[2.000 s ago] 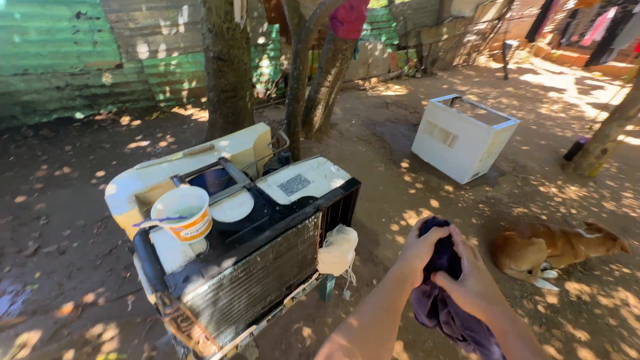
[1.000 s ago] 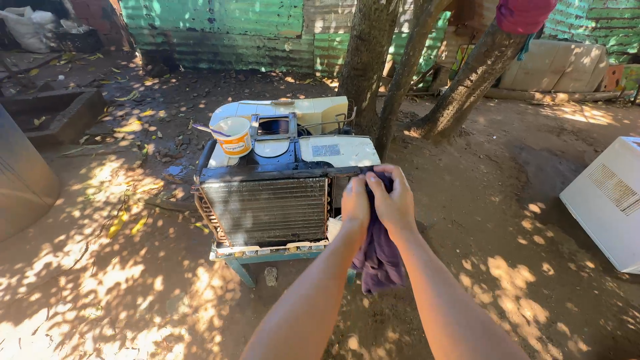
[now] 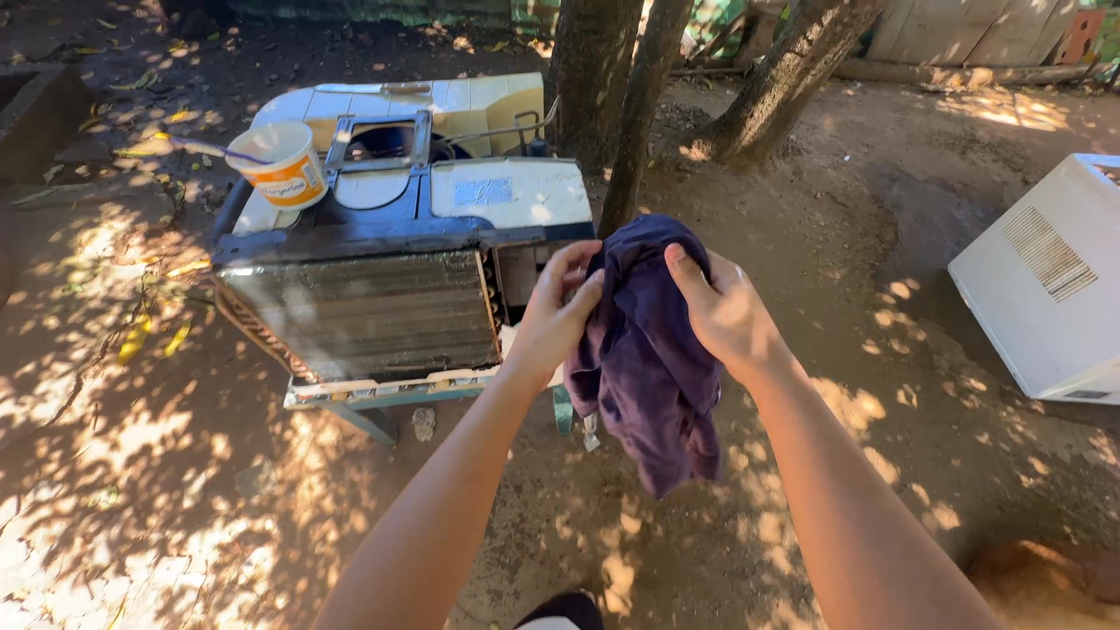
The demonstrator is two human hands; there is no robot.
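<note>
A damp-looking purple cloth point(image 3: 652, 359) hangs bunched between my two hands. My left hand point(image 3: 560, 306) pinches its upper left edge, and my right hand point(image 3: 722, 311) grips its upper right side with the thumb on top. Just beyond and to the left is an opened window air conditioner, its finned coil point(image 3: 367, 315) facing me. On top of the unit stands a white plastic margarine tub point(image 3: 280, 166) with an orange label and the purple handle of a utensil point(image 3: 210, 149) sticking out over its rim.
The unit rests on a low green-painted stand point(image 3: 420, 389). A white metal casing point(image 3: 1041, 280) with louvres lies on the dirt at right. Tree trunks point(image 3: 595, 83) rise behind the unit. Part of a brown animal point(image 3: 1046, 582) shows at lower right.
The view has swung left, then dipped. My hands, close together around the bunched cloth earlier, are now farther apart, and the cloth hangs more spread out between them.
</note>
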